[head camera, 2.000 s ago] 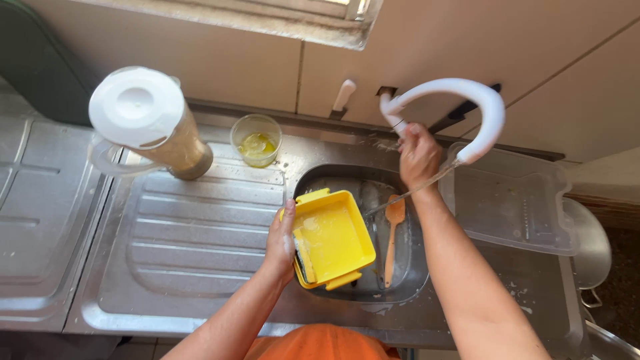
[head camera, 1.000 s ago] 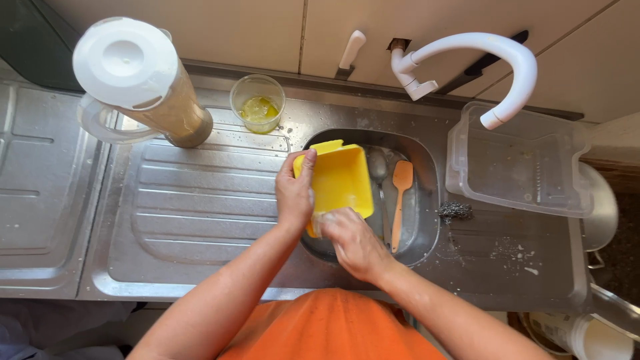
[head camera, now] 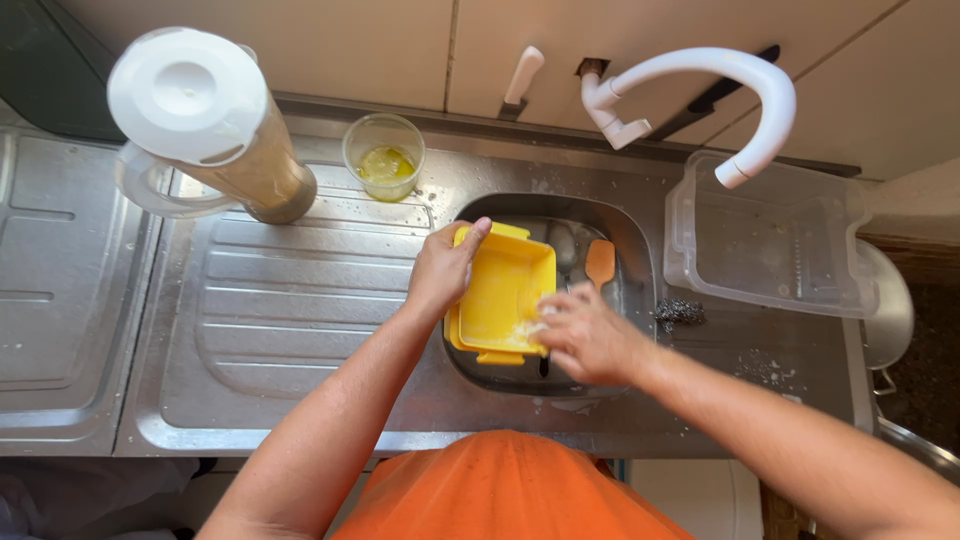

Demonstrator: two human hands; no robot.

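My left hand (head camera: pixel 448 264) grips the upper left rim of a yellow plastic container (head camera: pixel 499 289), thumb over its edge, and holds it tilted above the sink basin (head camera: pixel 637 247). Whitish suds lie along the container's inner wall and floor. At its lower right edge is my right hand (head camera: pixel 586 334), fingers bent against the inside wall; whether something sits under those fingers cannot be seen. Behind the hands, an orange spatula (head camera: pixel 600 262) and a metal spoon (head camera: pixel 562 244) lie in the basin. The white faucet (head camera: pixel 772 97) arches over the counter at the right, with no water flowing.
A lidded pitcher (head camera: pixel 225 142) and a clear cup (head camera: pixel 384 161) with yellow-green liquid stand left of the basin. To its right are a steel scouring pad (head camera: pixel 679 312) and a clear plastic bin (head camera: pixel 780 247). A white-handled knife (head camera: pixel 523 75) is at the wall.
My right hand has moved from the faucet down to the yellow container. Water ran from the spout two seconds ago and has stopped. The container's tilt has changed.
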